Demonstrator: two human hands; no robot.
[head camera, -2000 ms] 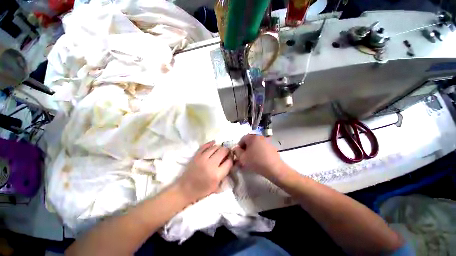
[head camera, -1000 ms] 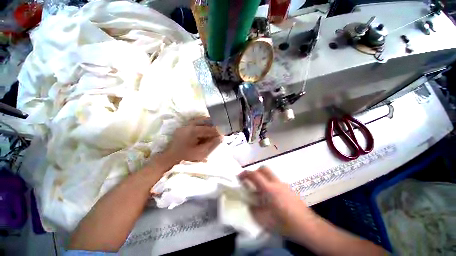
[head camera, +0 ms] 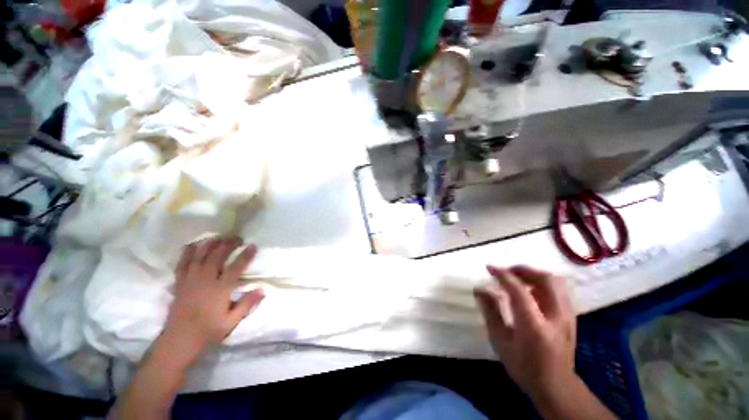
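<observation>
Pale cream fabric (head camera: 361,308) lies stretched along the front of the white table, running from the heap (head camera: 156,164) at left towards my right hand. My left hand (head camera: 209,287) lies flat on the cloth with its fingers spread. My right hand (head camera: 530,320) is at the cloth's right end, fingers curled and blurred; whether it pinches the cloth cannot be told. The sewing machine head (head camera: 567,123) stands behind. No cloth from my hands lies under its needle area (head camera: 435,193).
Dark red scissors (head camera: 590,225) lie under the machine arm. A round gold-rimmed dial (head camera: 443,82) and green column (head camera: 406,37) stand at the needle end. A blue crate (head camera: 628,361) with pale cloth is at lower right, a purple object (head camera: 18,279) at far left.
My left hand has moved left and down from near the needle and spread open. My right hand has moved right. The cloth between them, bunched before, is now laid out long across the table front.
</observation>
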